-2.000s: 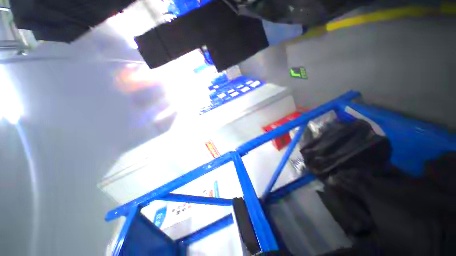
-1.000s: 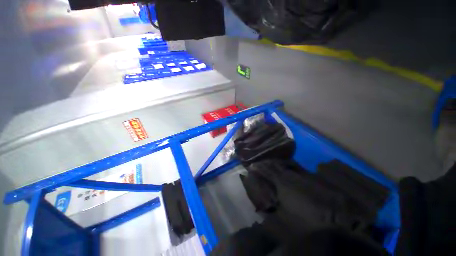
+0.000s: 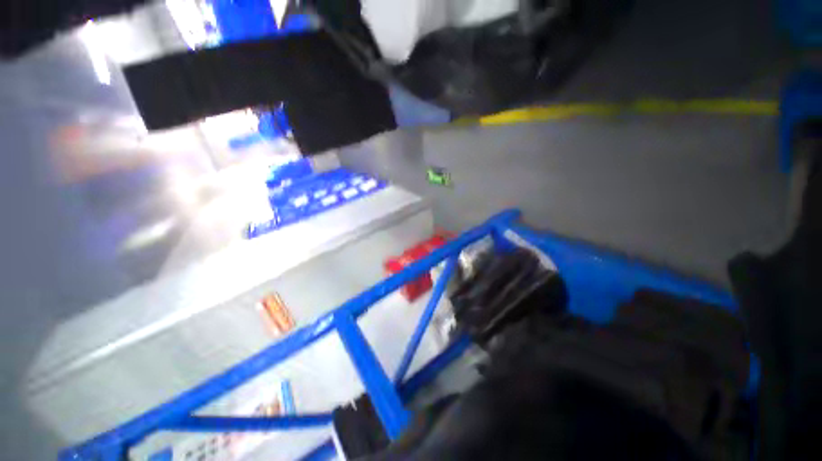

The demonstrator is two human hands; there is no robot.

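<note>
A blue metal frame (image 3: 365, 349) with square bars and diagonal braces stands in front of me. Dark, crumpled bundles (image 3: 505, 293) lie inside its blue side, with shiny clear wrapping beside them. Large dark shapes, partly my clothing, fill the lower right and hide part of the bundles. Neither of my hands can be made out. The picture is turned sideways and blurred.
A white pillar (image 3: 216, 302) stands behind the frame, with a red box (image 3: 417, 267) at its foot. Blue crates with white labels (image 3: 324, 200) are beyond. A green floor sign (image 3: 439, 176) and yellow floor tape (image 3: 622, 110) mark the grey floor. Black shapes hang across the top.
The view has shifted and tilted, so the frame, pillar and floor sign sit lower than one second ago. The blue thing at the right edge appears higher. No handling is visible.
</note>
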